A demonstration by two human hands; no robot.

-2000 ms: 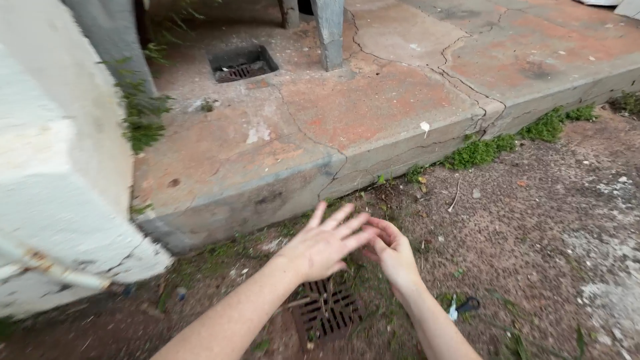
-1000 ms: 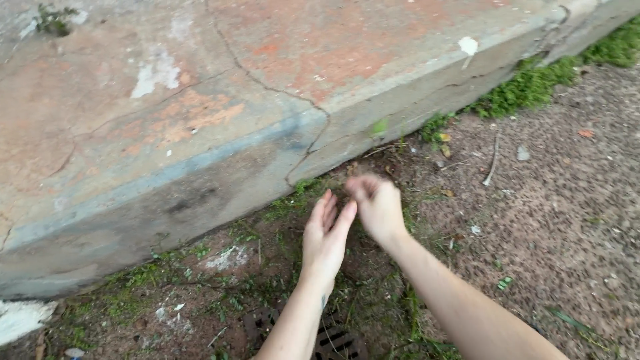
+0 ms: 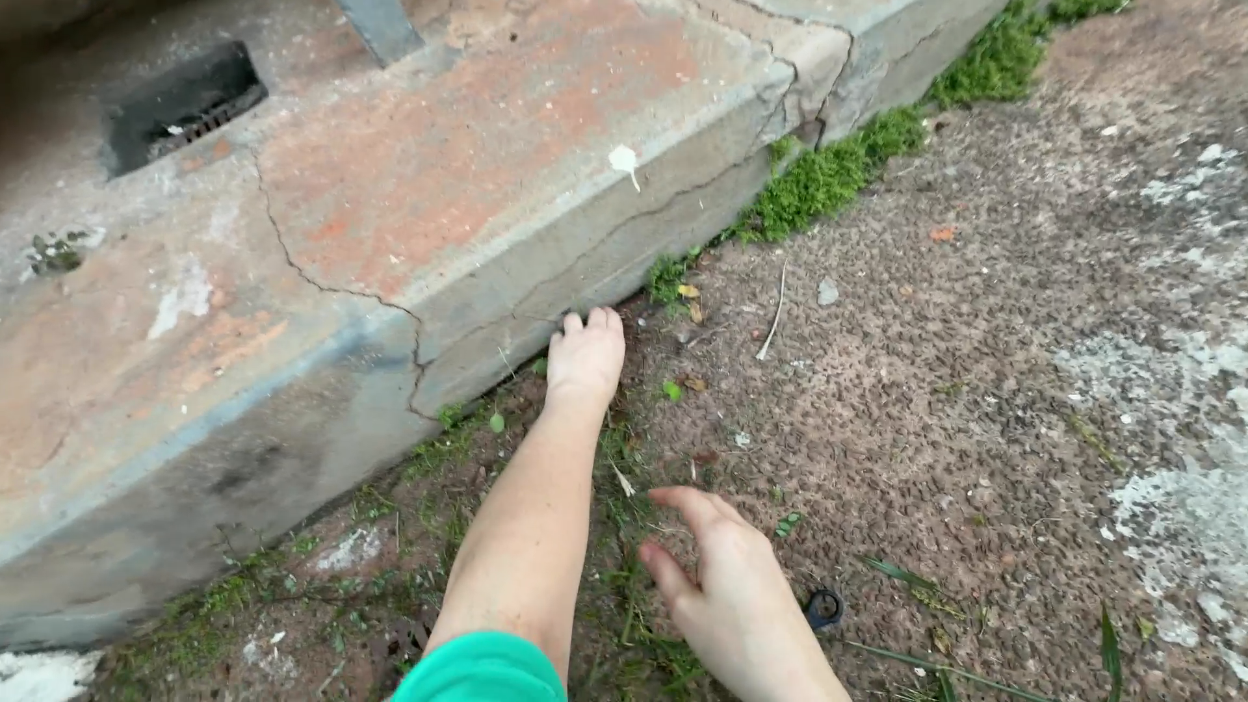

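Note:
My left hand [image 3: 587, 356] reaches to the foot of the concrete step [image 3: 546, 283], its fingertips at the seam where step and ground meet; what lies under the fingers is hidden. Lower right, my right hand [image 3: 721, 575] hovers over the ground with thumb and index finger apart and nothing between them. Pulled-looking grass and small weeds [image 3: 624, 507] lie between the two arms. Beside my right wrist is a dark ring-shaped handle [image 3: 824, 608], perhaps of scissors, mostly covered by the wrist. Green moss-like weeds [image 3: 829, 180] grow along the seam farther up.
The step has a cracked, worn red top with a recessed drain [image 3: 185, 107] and a grey post [image 3: 380, 29] standing on it. Rough ground [image 3: 926, 390] spreads to the right, with loose grass blades [image 3: 1111, 648] and a dry twig [image 3: 775, 310].
The hands were close together before; now they are apart. My left hand has moved forward to the base of the step, and my right hand is nearer to me, its fingers spread.

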